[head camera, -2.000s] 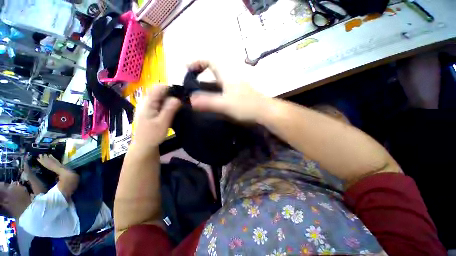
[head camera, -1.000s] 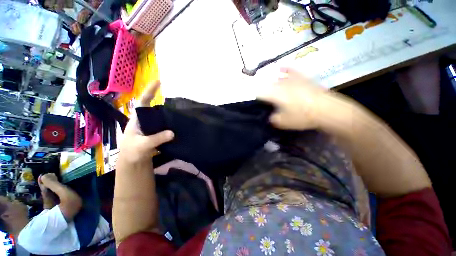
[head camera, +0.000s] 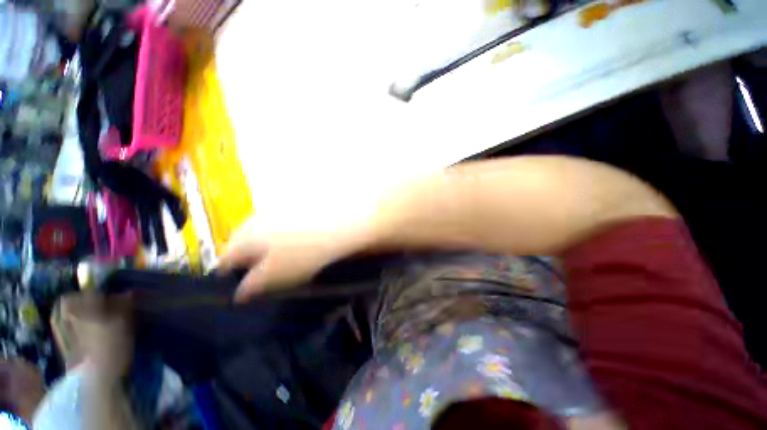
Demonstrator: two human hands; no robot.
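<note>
A dark garment piece [head camera: 193, 294] stretches from the far left towards my lap, below the table edge, with a small white label [head camera: 282, 393] on the dark cloth lower down. My right hand [head camera: 286, 256] is at its upper edge, fingers over the cloth and thumb below. A blurred hand [head camera: 92, 323], which looks like my left, is at the cloth's far left end; its fingers are not clear. The cloth's right part is hidden behind my right forearm.
A pink basket [head camera: 160, 88] with black strips stands on the yellow covering [head camera: 223, 143] at the left. The white table [head camera: 521, 92] has a dark-edged plate. Another person's white shirt [head camera: 63, 399] shows at lower left. A floral apron [head camera: 471, 361] covers my lap.
The view has shifted and blurred. My right hand has moved left along the cloth. The left-side hand is farther left, and the cloth is now stretched wide and lower.
</note>
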